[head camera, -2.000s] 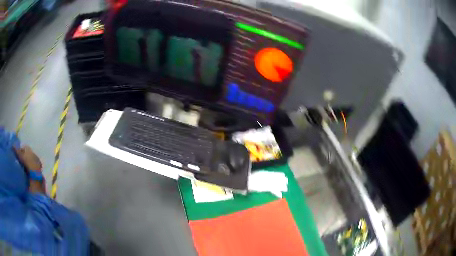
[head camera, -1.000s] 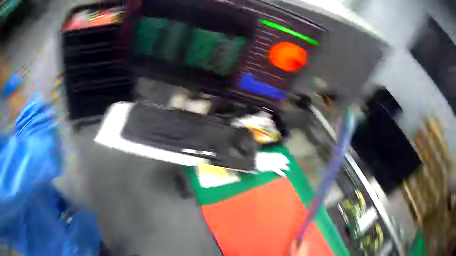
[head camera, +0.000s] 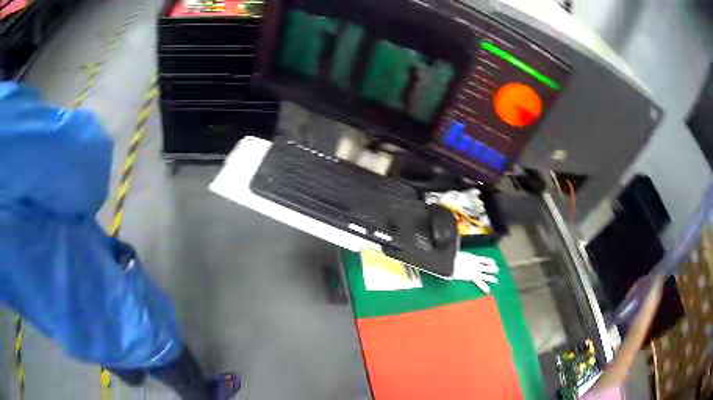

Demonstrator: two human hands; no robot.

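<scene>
My right hand [head camera: 643, 301] is blurred at the lower right, its forearm running up from the bottom edge. It is closed around long, see-through purple component tubes [head camera: 688, 234], which slant up to the right edge and are cut off there. Their number cannot be told. My left hand is not in view. The red mat [head camera: 438, 348] lies on the green bench covering [head camera: 516, 312], left of my hand. A white glove [head camera: 477, 269] lies fingers spread beside the mouse [head camera: 442, 226].
A keyboard [head camera: 328, 187] sits on a white shelf below the monitor [head camera: 367, 62]. Black bins [head camera: 215, 117] stand behind left. A power board [head camera: 577, 363] lies on the conveyor at right. A person in a blue smock [head camera: 70, 226] stands at left. A small black tray [head camera: 496, 215] holds items.
My hand and the purple tubes have moved from over the red mat to the far right, past the conveyor rail. The view has shifted, and the person in blue now shows more fully.
</scene>
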